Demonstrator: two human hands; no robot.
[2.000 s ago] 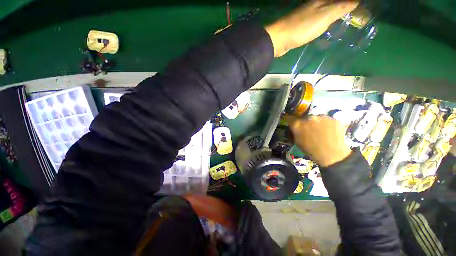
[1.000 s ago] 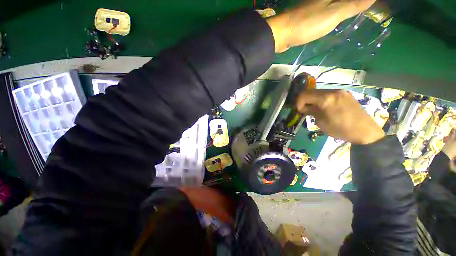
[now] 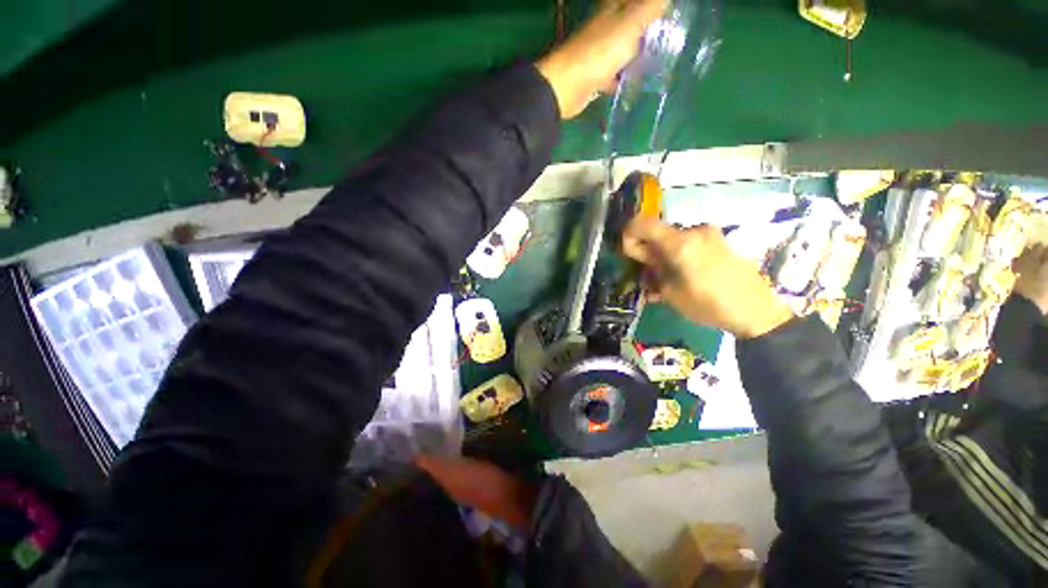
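My left hand (image 3: pixel 603 52) reaches over the green belt with its fingers on the near part of a clear plastic strip (image 3: pixel 638 109); its fingertips are blurred by glare. The strip runs towards the black tape dispenser (image 3: pixel 588 270). My right hand (image 3: pixel 701 276) has bent fingers at the amber tape roll (image 3: pixel 650 195) at the dispenser's far end; whether it grips anything is hidden. A black drum (image 3: pixel 595 405) stands at the near end. Cream housings with dark spots lie left of the dispenser (image 3: pixel 480 330) and right of it (image 3: pixel 667 364).
White compartment trays (image 3: pixel 109 327) lie at left, partly behind my left sleeve. A wired housing (image 3: pixel 264 118) is on the belt beyond the pale rail (image 3: pixel 736 163). A carrier (image 3: pixel 879 345) crowded with housings is at right, near another person's hand (image 3: pixel 1031 276). A brown box (image 3: pixel 707 554) is below.
The view has shifted. My left hand and the clear strip have swung left, and the strip now points more straight away from me. My right hand stays around the tape roll.
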